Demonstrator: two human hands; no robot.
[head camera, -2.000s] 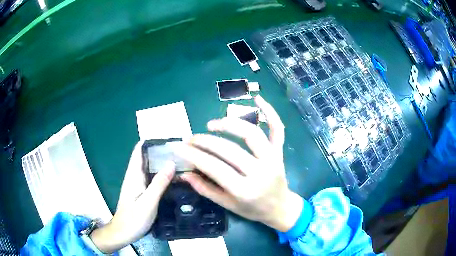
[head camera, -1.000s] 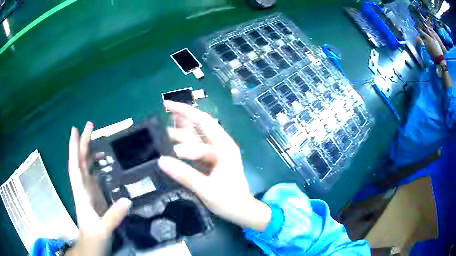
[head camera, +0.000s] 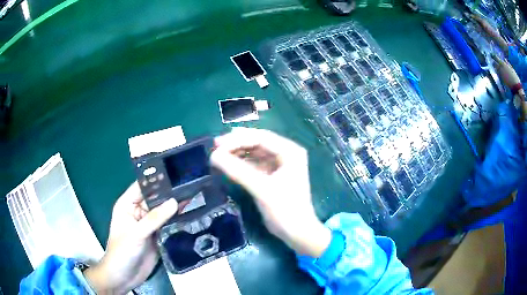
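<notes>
My left hand (head camera: 130, 242) holds the opened black housing (head camera: 156, 185) by its left side, thumb on the front. Its upper half has a dark screen window (head camera: 188, 163) and pale buttons facing up. The lower half (head camera: 182, 249) has a hexagonal mark and lies below it, above a white strip (head camera: 208, 279). My right hand (head camera: 277, 184) has thumb and fingers bent together at the upper right corner of the upper half. A tiny red spot shows at the fingertips; whether they hold something cannot be told. Two LCD screens (head camera: 248, 64) (head camera: 237, 109) lie beyond the hands.
A clear blister tray (head camera: 323, 109) with rows of dark screens lies at right. A stack of adhesive sheets (head camera: 58, 201) lies at left. A cardboard box (head camera: 471, 262) stands at lower right. Another person's hands (head camera: 505, 72) and blue sleeve are at upper right.
The housing has turned over from its pale inner side, so the screen window faces up, and now sits flatter. My right hand has moved from its right side to the window's upper corner, fingers drawn together.
</notes>
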